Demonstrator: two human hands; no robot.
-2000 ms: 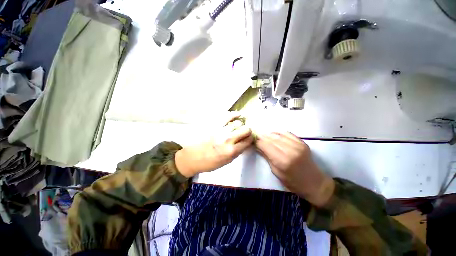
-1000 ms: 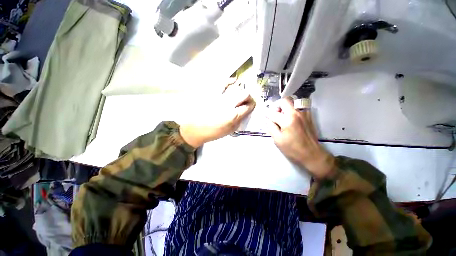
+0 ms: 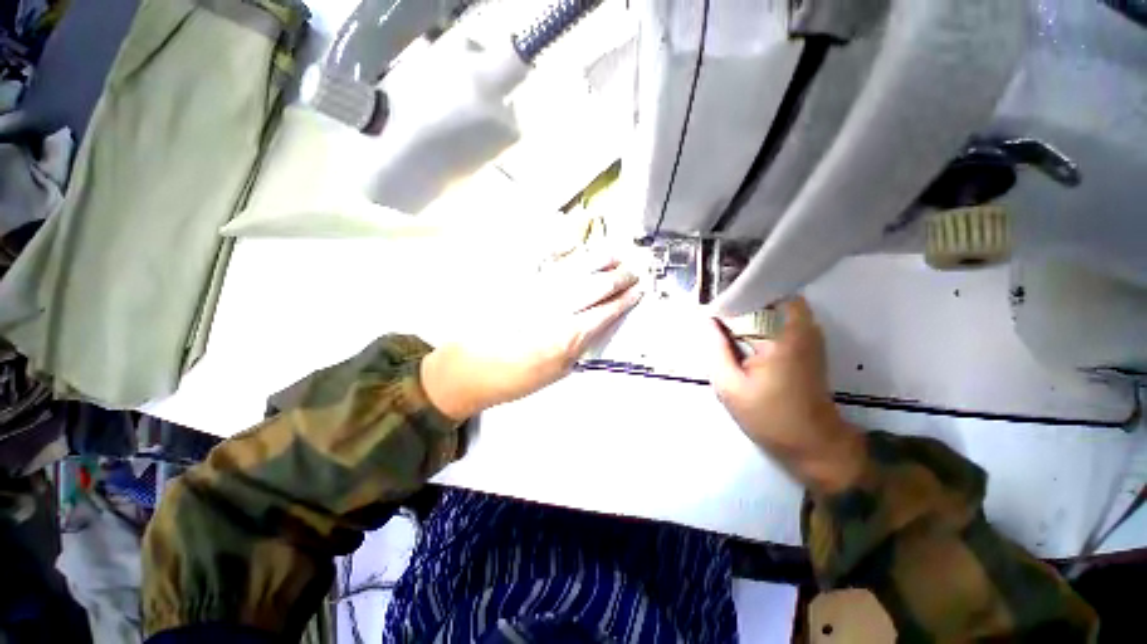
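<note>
A pale sage-green garment piece (image 3: 321,189) runs across the white table to the needle area, mostly washed out by glare. A yellow-green bit of cloth (image 3: 598,189) shows just left of the machine head. My left hand (image 3: 535,333) is on the piece, its curled fingertips gripping cloth just left of the presser foot (image 3: 676,267). My right hand (image 3: 780,384) is right of and below the foot, thumb and forefinger apart by the small cream knob (image 3: 755,322). Whether it holds anything is unclear.
The machine head (image 3: 767,126) and cream tension dial (image 3: 969,235) are above my right hand. The lamp (image 3: 440,126) hangs left of the needle. A folded sage-green stack (image 3: 138,214) lies left, with heaped cloth (image 3: 25,403) beyond it.
My hands moved from joined fingertips at the table's front up to the needle area, then apart. The right hand is now by the small knob. The machine head looks larger and nearer.
</note>
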